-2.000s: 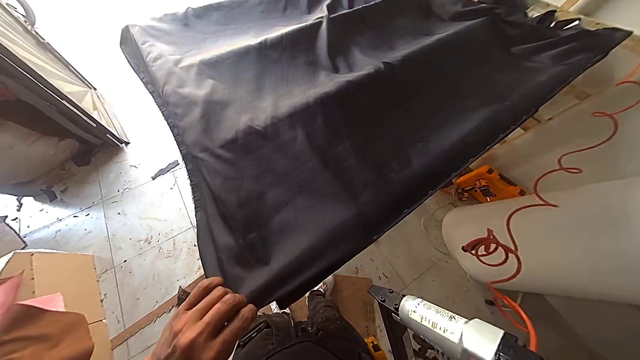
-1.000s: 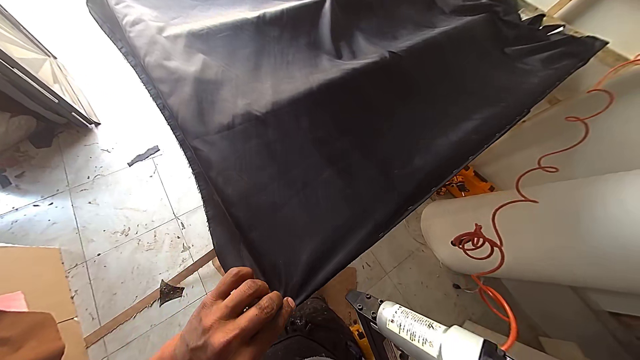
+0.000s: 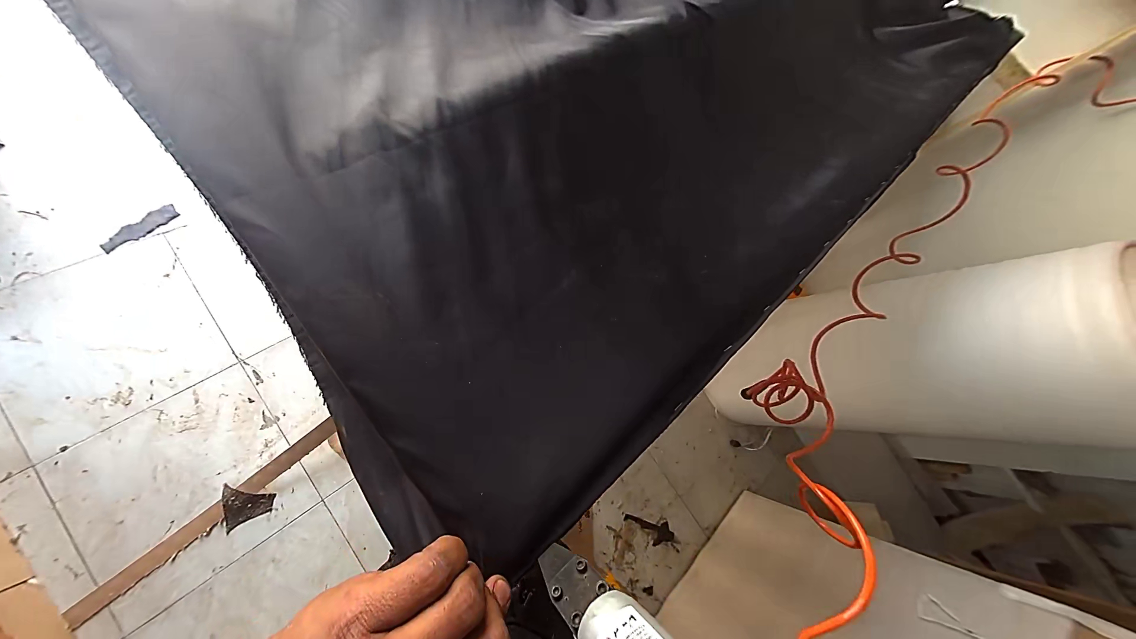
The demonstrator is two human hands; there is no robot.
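Observation:
A large sheet of black fabric (image 3: 550, 266) spreads over most of the view, with stapled stitches along its right edge and a frayed left edge. At its near corner my left hand (image 3: 417, 595) pinches the fabric between thumb and fingers. Just right of that hand, at the bottom edge, the metal nose and pale body of a pneumatic stapler (image 3: 612, 612) show, the nose close to the fabric corner. My right hand is out of view, so its grip on the tool is hidden.
An orange coiled air hose (image 3: 856, 532) runs down the right side, over a large white roll (image 3: 958, 355). Cardboard (image 3: 754, 568) lies at the lower right. On the tiled floor (image 3: 151, 390) are dark scraps (image 3: 247, 506) and a long brown strip (image 3: 191, 524).
The stapler has come closer to the fabric corner and to my left hand, which keeps hold of the fabric. The view has shifted nearer to the fabric.

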